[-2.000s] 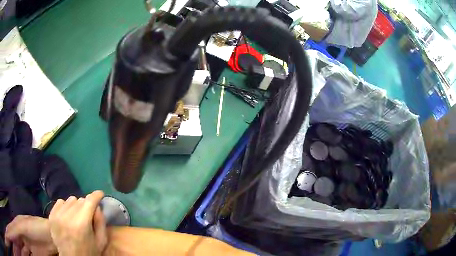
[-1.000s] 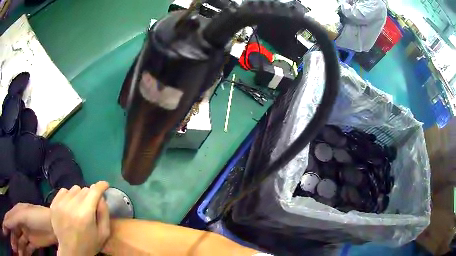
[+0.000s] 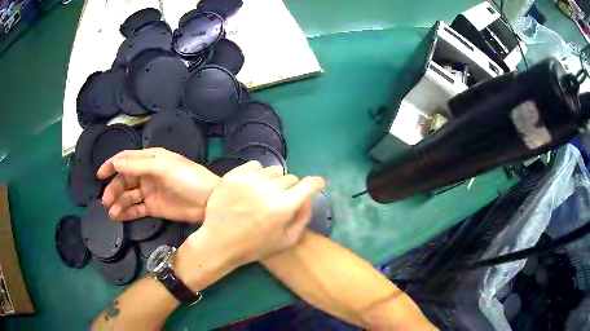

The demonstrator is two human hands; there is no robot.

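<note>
Several flat black round covers (image 3: pixel 155 81) lie in a loose pile on a white board and on the green bench. My left hand (image 3: pixel 255 203), with a watch on its wrist, is wrapped around my right wrist. My right hand (image 3: pixel 145 187) lies over the pile with its fingers loosely bent and apart, holding nothing. A greyish disc (image 3: pixel 321 213) shows partly behind my left hand. The black electric screwdriver (image 3: pixel 453 142) hangs tilted at the right, its thin bit pointing left, touched by neither hand.
The white board (image 3: pixel 284 45) lies under the upper pile. Grey-white screw feeders (image 3: pixel 414 106) stand behind the screwdriver. A plastic-lined bin (image 3: pixel 527 239) with black discs is at the lower right, crossed by a dark cable. A brown cardboard edge (image 3: pixel 13 258) shows at the left.
The view has swung left, bringing the cover pile, the watch and both hands into fuller view. The screwdriver and bin now appear farther right. My left hand still clasps my right wrist.
</note>
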